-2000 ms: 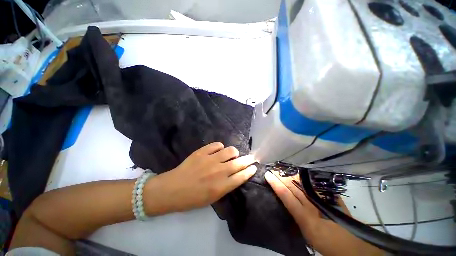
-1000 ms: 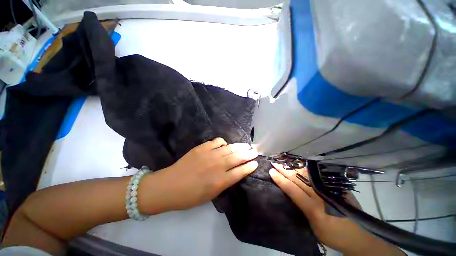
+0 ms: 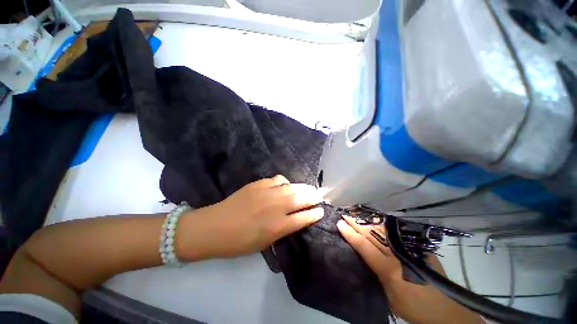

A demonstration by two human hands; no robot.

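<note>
A black garment piece [image 3: 215,133] lies across the white table, from the far left to the machine head, with its near end hanging toward the front edge. My left hand [image 3: 253,218] presses flat on the cloth just left of the needle area, fingertips close to the bright lamp spot. My right hand [image 3: 379,259] rests on the cloth's right side, its fingertips near the presser foot area, partly hidden by black machine parts. The white and blue sewing machine [image 3: 392,145] stands over the cloth; the needle itself cannot be made out.
A brown cardboard sheet [image 3: 76,54] on blue backing lies at the far left under the cloth. A white box-like item [image 3: 24,54] is at the upper left. A thick black cable [image 3: 481,307] curves over my right hand. Thin cables [image 3: 511,266] hang at the right.
The camera view has shifted slightly. Both hands stay at nearly the same place on the cloth, and the cloth shows no clear movement.
</note>
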